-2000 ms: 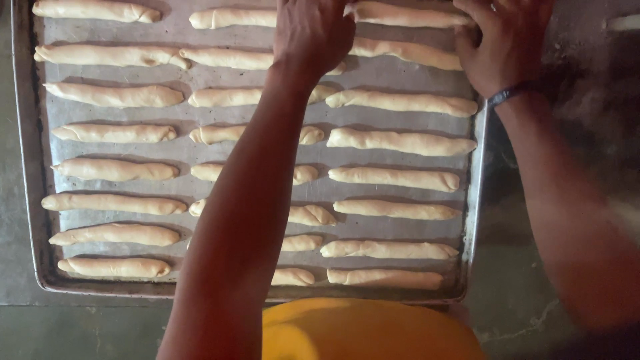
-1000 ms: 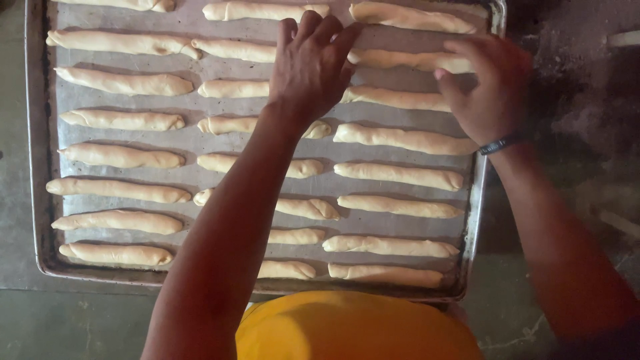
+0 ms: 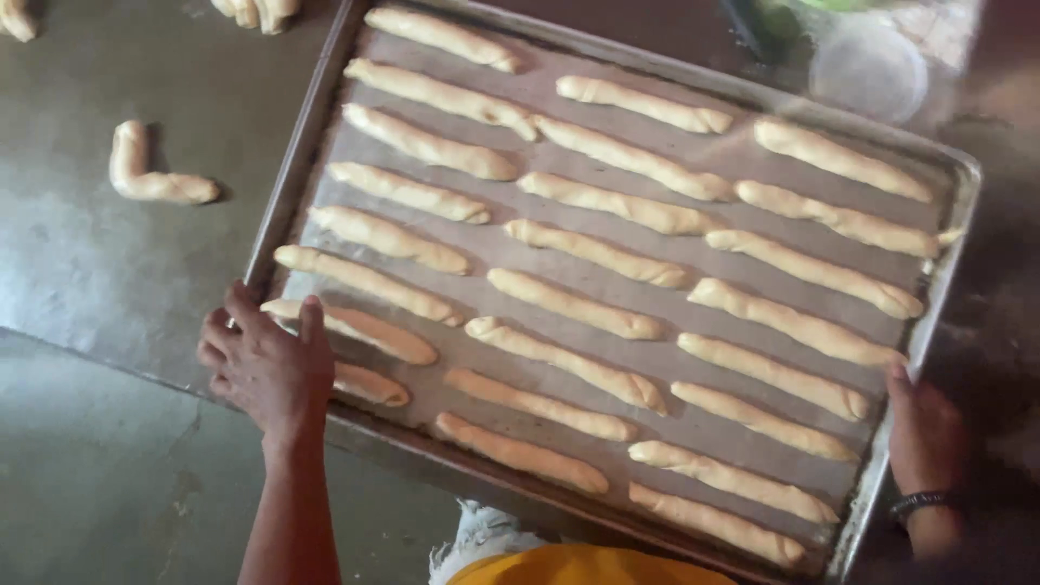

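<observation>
A metal baking tray (image 3: 300,154) lies tilted across the view, lined with a thin sheet and holding three columns of rolled dough sticks (image 3: 577,305). My left hand (image 3: 272,357) grips the tray's left rim, fingers outside and thumb over the inner side, close to a dough stick (image 3: 378,335). On the opposite side, my right hand (image 3: 926,431), with a dark band at the wrist, holds the right rim, its thumb on the edge and its fingers mostly hidden. Near the upper right corner, one stick's end reaches the rim.
A bent dough piece (image 3: 154,172) lies on the dark work surface (image 3: 73,268) left of the tray. More dough pieces (image 3: 258,11) show at the upper left edge. A round translucent container (image 3: 868,71) stands beyond the tray's upper right side.
Both hands have left the dough sticks at the top and now hold the tray's opposite sides. The tray appears turned clockwise. The view has shifted.
</observation>
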